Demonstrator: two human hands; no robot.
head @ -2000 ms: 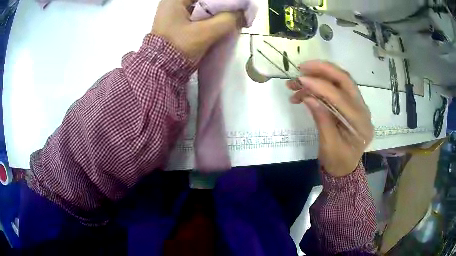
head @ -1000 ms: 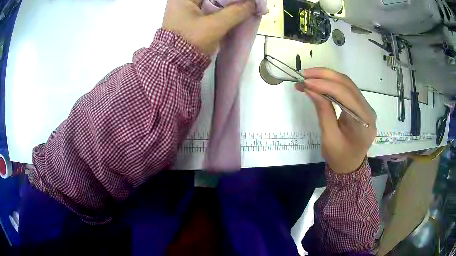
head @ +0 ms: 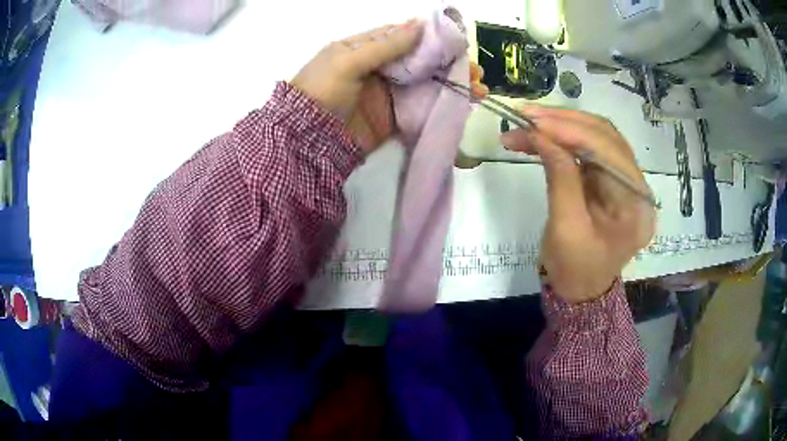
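My left hand (head: 358, 82) holds a pale pink-lilac fabric piece (head: 427, 181), bunched around the fingers at the top. A long strip of it hangs down over the table's front edge. My right hand (head: 595, 194) grips slim silver-grey tweezers (head: 511, 114) between thumb and fingers. The tweezer tips touch the bunched fabric near my left fingertips; whether they pinch it I cannot tell. The dark open hook area (head: 515, 62) with lit yellow-green metal lies just right of the fabric. Part of the machine bed is hidden behind the fabric and my right hand.
The white machine head (head: 664, 39) fills the upper right. Thread snips (head: 683, 172) and a dark-handled screwdriver (head: 710, 189) lie on the right, with black scissors (head: 760, 215) at the far edge. Another pink fabric piece (head: 185, 10) lies upper left. A red-and-white spool (head: 22, 306) is at left.
My left hand has turned and moved down with the fabric, and its bunched part now faces the tweezers. The tweezer tips have moved from above the bed plate up to the fabric.
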